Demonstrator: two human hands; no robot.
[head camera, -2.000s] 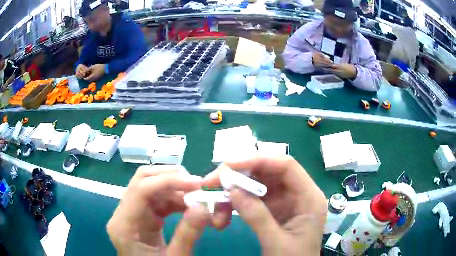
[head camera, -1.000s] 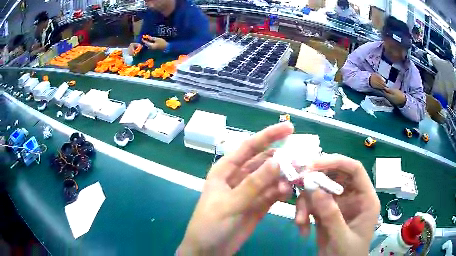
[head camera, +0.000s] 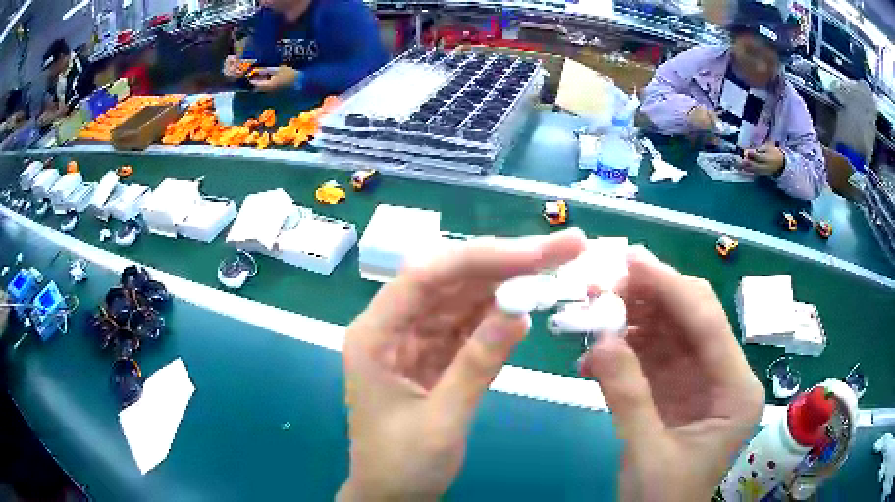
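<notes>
My left hand (head camera: 442, 343) holds a small white earbud (head camera: 528, 293) between thumb and fingers, above the near edge of the belt. My right hand (head camera: 677, 363) holds a second white earbud (head camera: 592, 315) close beside it. Both earbuds are blurred, and I cannot tell whether they touch. Open white retail boxes (head camera: 322, 241) stand along the green belt behind my hands, one of them partly hidden by my fingers. A charging case (head camera: 236, 269) with a white rim and dark inside lies by a box at the left.
Dark cups (head camera: 128, 312) are heaped at the left by a white paper sheet (head camera: 157, 416) and blue units (head camera: 39, 302). A red-capped bottle (head camera: 811, 420) stands near right. Stacked trays (head camera: 432, 108), orange parts (head camera: 245, 125) and two people are across the belt.
Since the last frame, the view has shifted slightly and the earbuds are turned differently in my fingers. From two seconds ago, the view has swung left and my hands sit further right in it.
</notes>
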